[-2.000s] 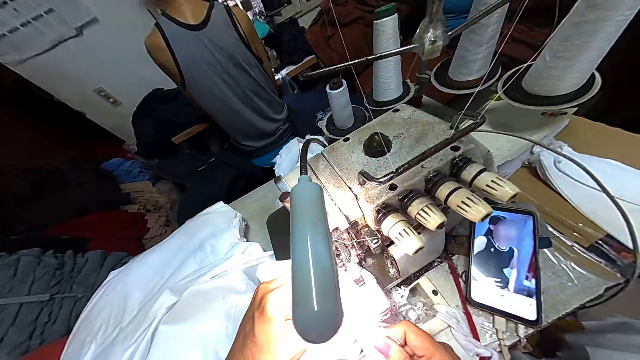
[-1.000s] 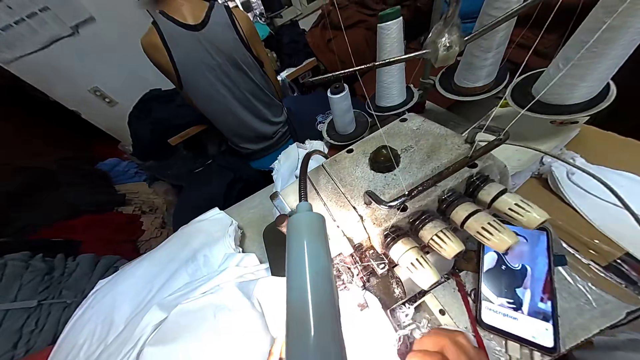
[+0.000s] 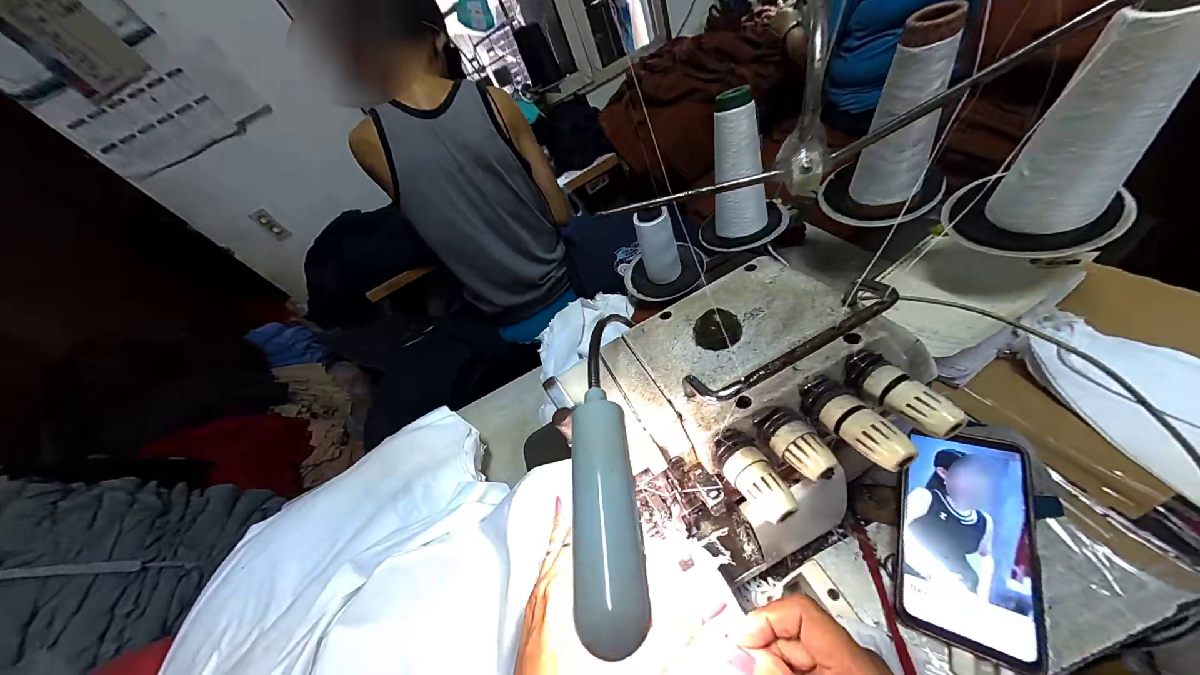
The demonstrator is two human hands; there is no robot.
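Under the glare of a grey gooseneck lamp (image 3: 609, 525), white fabric (image 3: 403, 544) lies at the front of an overlock sewing machine (image 3: 778, 309). My left hand (image 3: 544, 600) rests on the fabric, partly hidden behind the lamp; its fingertips are washed out by the light. At the lower right, my right hand (image 3: 806, 637) pinches the fabric's edge between thumb and fingers, just below the needle area (image 3: 694, 497). Cream tension knobs (image 3: 759, 478) line the machine's front. White thread runs down to it from cones (image 3: 741, 169) behind.
A lit smartphone (image 3: 970, 553) leans right of the machine. Cardboard (image 3: 1059, 394) and white cloth pieces (image 3: 1125, 375) lie beyond it. Another person (image 3: 469, 197) sits ahead, back turned, in a grey tank top. Grey folded fabric (image 3: 122, 562) is piled at the left, near red cloth (image 3: 234, 450).
My left hand, largely out of sight one second ago, shows again beside the lamp. My right hand remains near the fabric's edge at the machine's front.
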